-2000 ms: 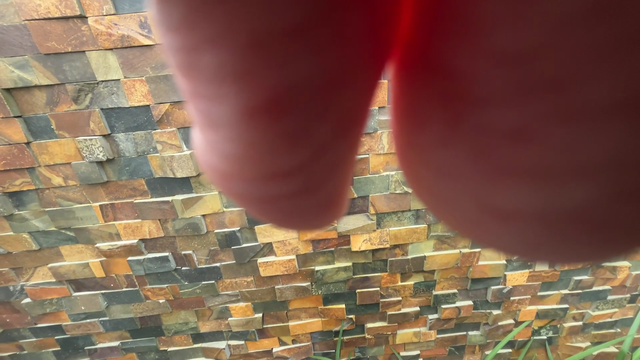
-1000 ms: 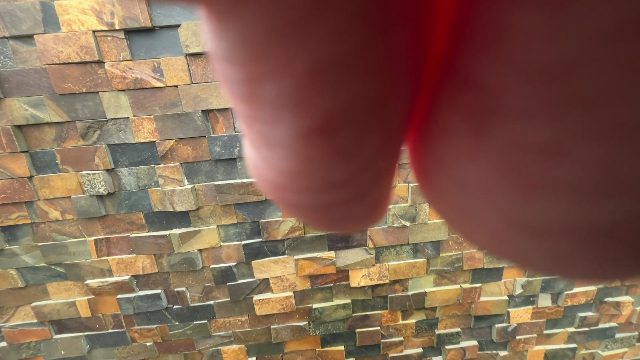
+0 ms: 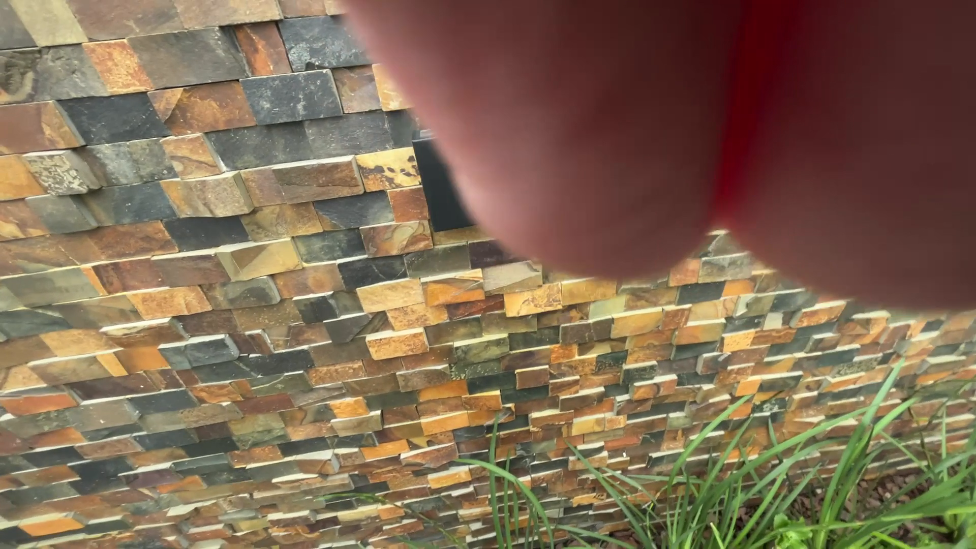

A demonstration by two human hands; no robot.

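Two blurred fingers of one hand (image 3: 610,130) hang very close to the camera, covering the upper right of the view. Red light shows through the narrow line where they meet. Whether they belong to my left or my right hand cannot be told, and the rest of the hand lies outside the frame. Behind them stands a wall of split stone tiles (image 3: 252,267) in rust, tan, grey and black. Part of a dark flat panel (image 3: 441,187) on the wall shows beside the left finger; the fingers hide the rest. No held object is visible.
Long green grass-like leaves (image 3: 823,457) grow along the foot of the wall at the lower right. Small brown chips or stones (image 3: 877,496) cover the ground among them. The tiles jut out unevenly.
The view has shifted, bringing more of the plants at the lower right and part of the dark panel into sight. The fingers still block the upper right.
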